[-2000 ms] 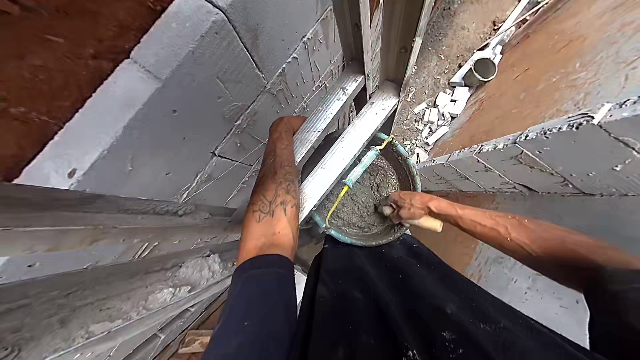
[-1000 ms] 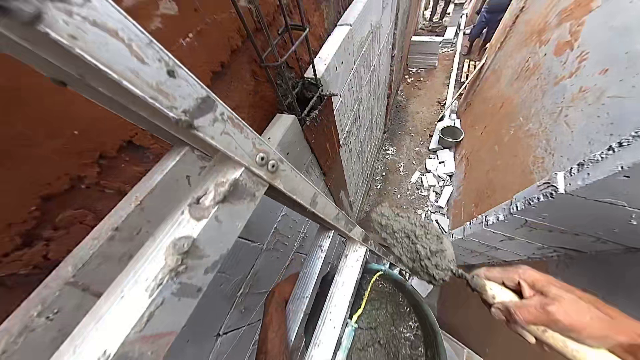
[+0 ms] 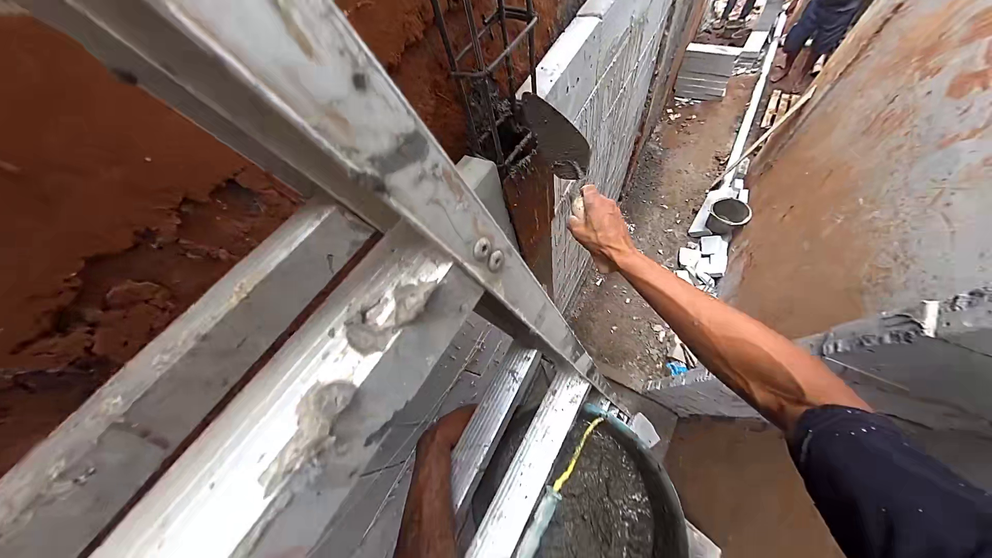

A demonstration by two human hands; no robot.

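Observation:
My right hand [image 3: 601, 226] grips the handle of a mason's trowel, arm stretched forward. The trowel's blade [image 3: 556, 138] is beside a rebar column cage [image 3: 488, 77] and the end of a block wall [image 3: 577, 66]; the blade face in view carries no heap of mortar. My left hand [image 3: 451, 426] is low at the aluminium ladder's rungs [image 3: 535, 457], its fingers hidden behind them. Below, a bucket [image 3: 670, 496] of wet mortar [image 3: 608, 496] with a yellow cord on its handle stands against the ladder.
The ladder's rail [image 3: 387, 147] crosses the view diagonally. Red earth [image 3: 116, 232] rises at left. Down in the passage are a small bucket [image 3: 728, 215], broken white blocks [image 3: 704, 260] and stacked blocks [image 3: 707, 70]. At the top, people's legs [image 3: 810, 39] show. A plastered wall [image 3: 876, 178] stands at right.
My right hand has moved the trowel from the mortar bucket up and forward to the rebar cage. The mortar heap seen on the blade a second ago no longer shows. The view has swung upward.

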